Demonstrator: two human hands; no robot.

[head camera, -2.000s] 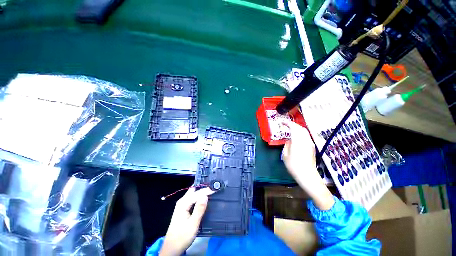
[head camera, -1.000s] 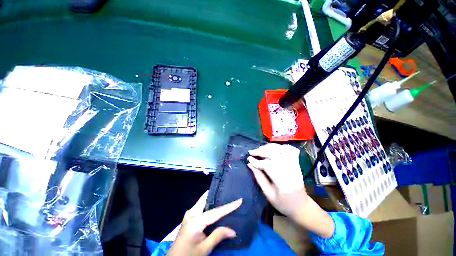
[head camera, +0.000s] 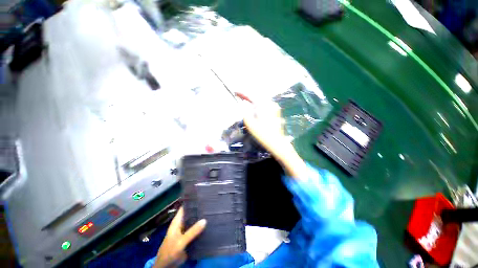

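My left hand (head camera: 181,238) holds a black housing shell (head camera: 216,201) by its lower left side, inner face up, near my lap. My right hand (head camera: 267,125) is reached out over the bagged white parts (head camera: 262,57); it is blurred and overexposed, and its fingers cannot be made out. A second housing shell (head camera: 350,137) with a white label across its middle lies on the green bench (head camera: 377,78) to the right.
A pale bench machine (head camera: 57,183) with a red display and round buttons fills the left. A red bin (head camera: 434,227) of tiny white parts is at the lower right, with the screwdriver tip (head camera: 461,215) over it. A dark block (head camera: 321,10) lies far back.
The view has swung left, bringing in the machine. My right hand has left the held shell and moved over the bagged parts. My left hand still holds the shell.
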